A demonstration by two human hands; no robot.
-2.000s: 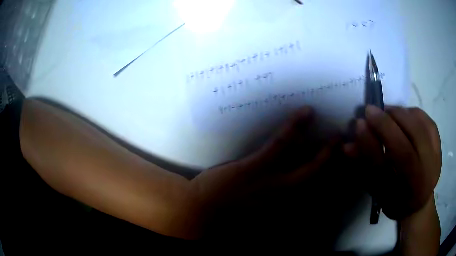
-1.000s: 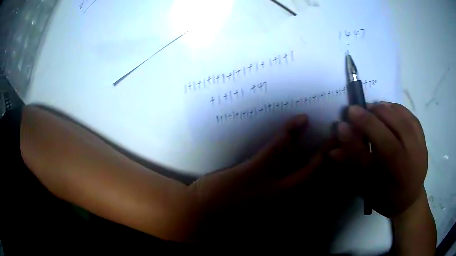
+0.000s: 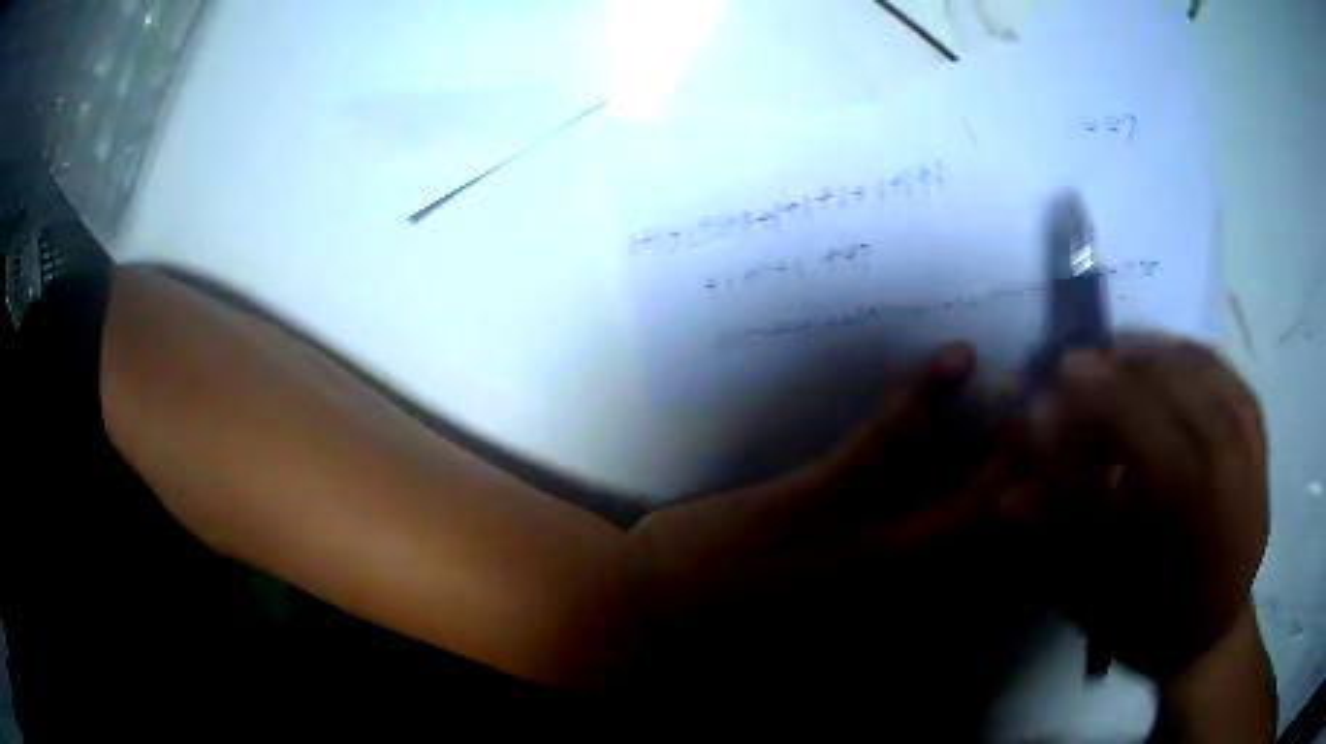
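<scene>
A white paper sheet lies on the table, with rows of small marks and a short number at its upper right. My right hand, blurred, grips a dark pen with a silvery tip pointing up and away over the sheet. I cannot tell whether the tip touches the paper. My left hand reaches in from the left and lies low over the lower part of the sheet. It is in deep shadow; one fingertip shows below the last row, and the other fingers are hard to make out.
The white table has dark printed lines on it and a bright light reflection at the top. Clear ridged plastic stands at the upper left. Grey veins show on the tabletop at the right.
The view has shifted, so paper and hands appear further right than a second ago. The pen stays in my right hand and has blurred with motion. My left hand stays over the sheet.
</scene>
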